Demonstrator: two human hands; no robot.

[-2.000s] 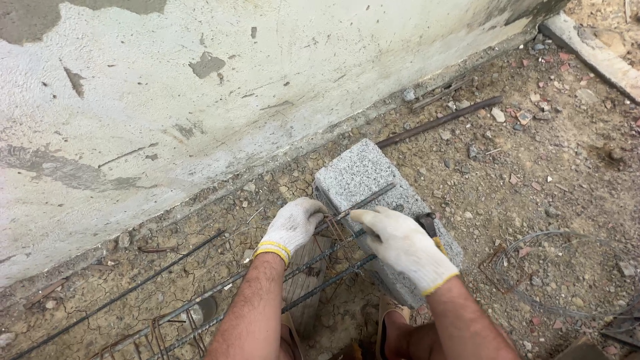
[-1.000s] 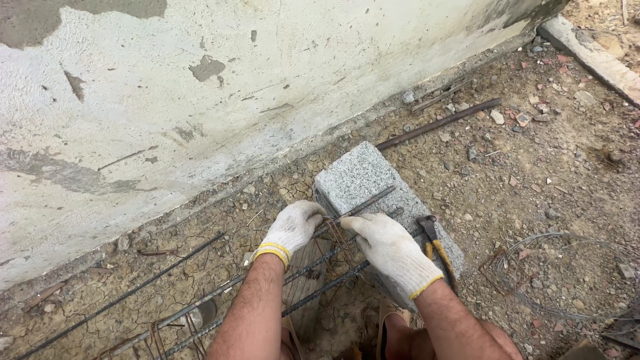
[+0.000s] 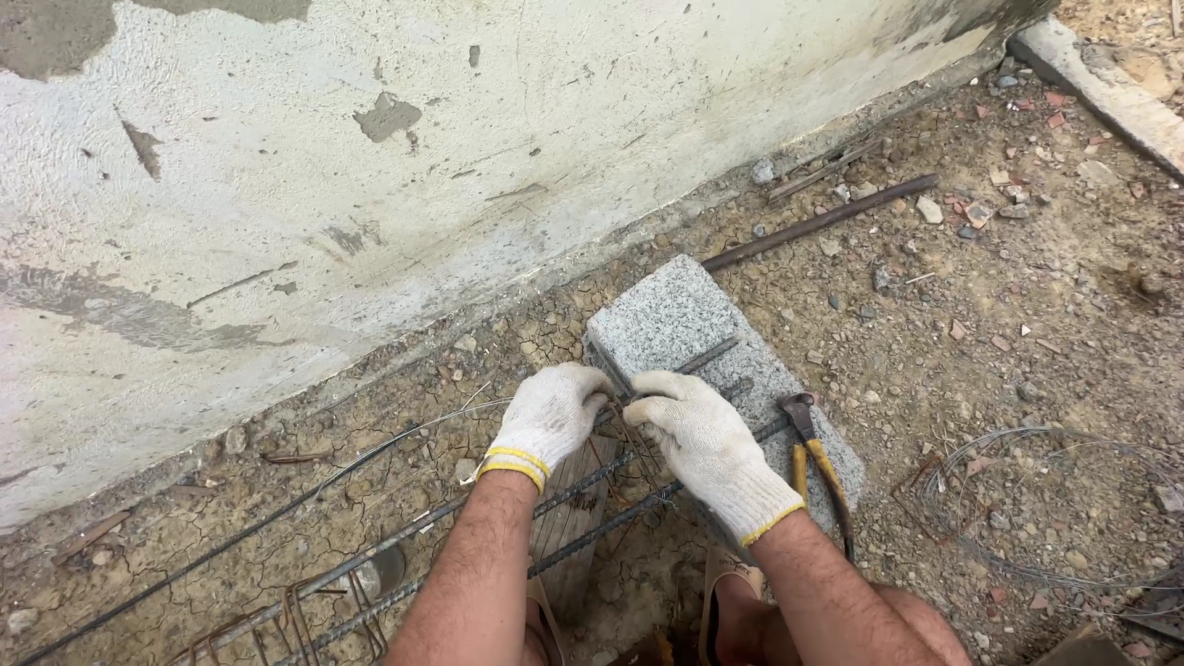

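Both my hands wear white knit gloves with yellow cuff edges. My left hand (image 3: 555,412) has its fingertips pinched at the upper steel bar, beside a rusty wire stirrup (image 3: 638,435). Close against it, my right hand (image 3: 698,435) pinches at the same spot; what the fingertips hold is too small to tell. Steel reinforcing bars (image 3: 601,529) run from the lower left under my hands, their ends over a speckled granite block (image 3: 671,314). End-cutting pincers (image 3: 814,444) with yellow handles lie on the block, right of my right hand.
A plastered wall (image 3: 370,203) runs along the left. A rusty rod (image 3: 823,222) reaches out behind the block. A loose wire coil (image 3: 1008,555) lies on the gravelly soil at right. More stirrups (image 3: 296,620) and a wooden board (image 3: 564,546) are below, with my feet near the block.
Two seconds ago my right hand was farther right, over the pincers; it has moved left to my left hand. The pincers now show fully on the block.
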